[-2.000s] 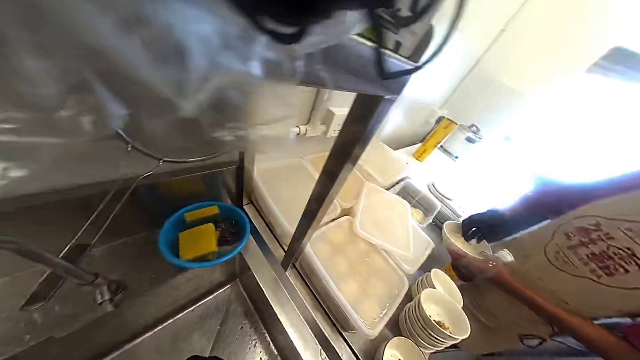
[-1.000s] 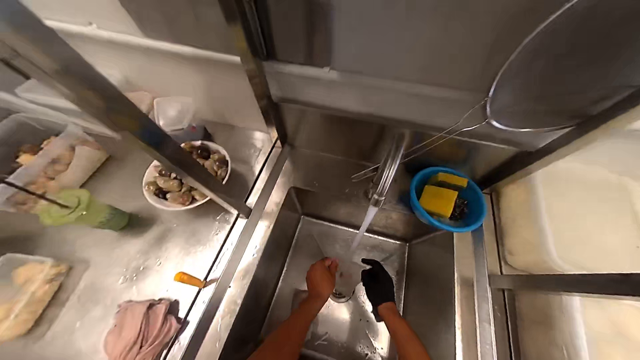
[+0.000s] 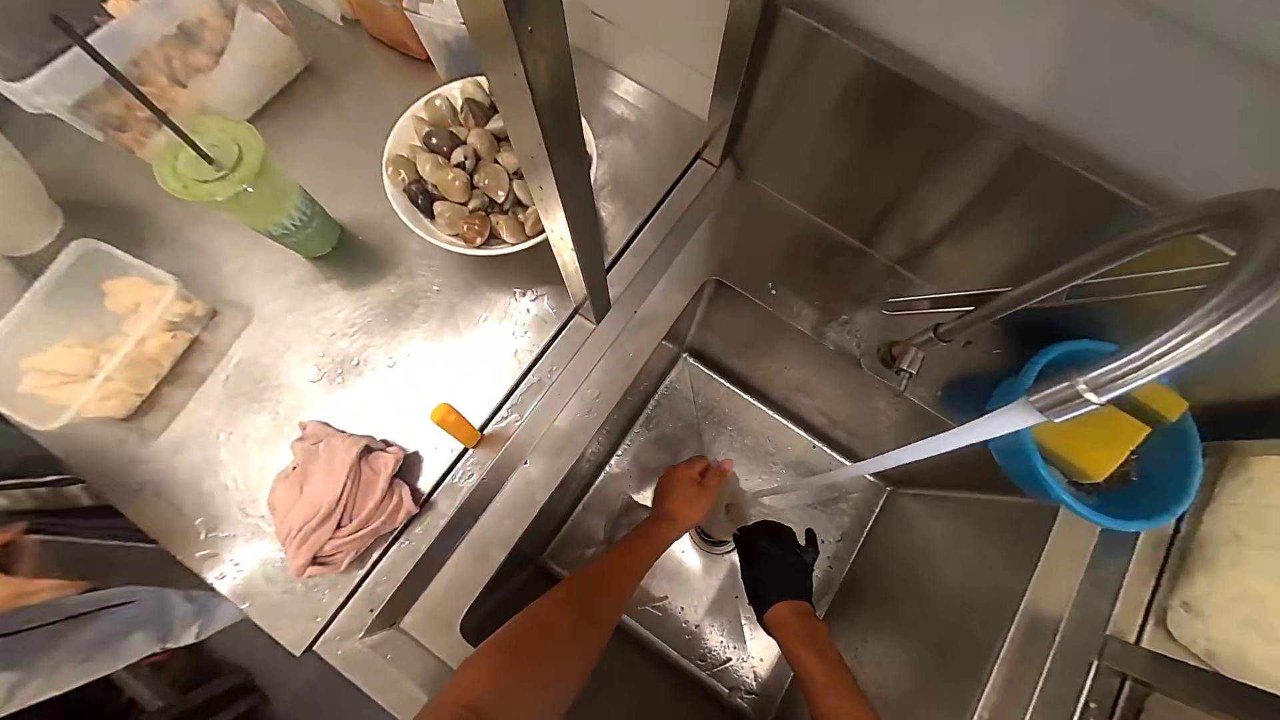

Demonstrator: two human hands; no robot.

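Over the stainless steel sink (image 3: pixel 850 560), my bare left hand (image 3: pixel 690 495) has its fingers bent beside a falling stream of water (image 3: pixel 920 447). Close on its right is my right hand (image 3: pixel 778 562) in a black glove, with one digit standing apart. A blurred, see-through patch lies between them; whether it is water or a held object cannot be told. Below it the drain (image 3: pixel 712 541) partly shows. The water runs from a curved metal faucet (image 3: pixel 1150 360) at the right. My palms and some fingertips are hidden.
Left of the sink, a steel counter (image 3: pixel 420 330) bears a bowl of clams (image 3: pixel 465 170), a green drink cup (image 3: pixel 255 190), a pink cloth (image 3: pixel 342 500), an orange handle (image 3: pixel 456 425) and a plastic food container (image 3: pixel 95 340). A blue basin (image 3: pixel 1165 490) holds yellow sponges (image 3: pixel 1090 442). Another person's arm (image 3: pixel 40 590) shows lower left.
The view has swung far left from the food containers to the sink. Both hands were over this same sink one second ago, with water running then too.
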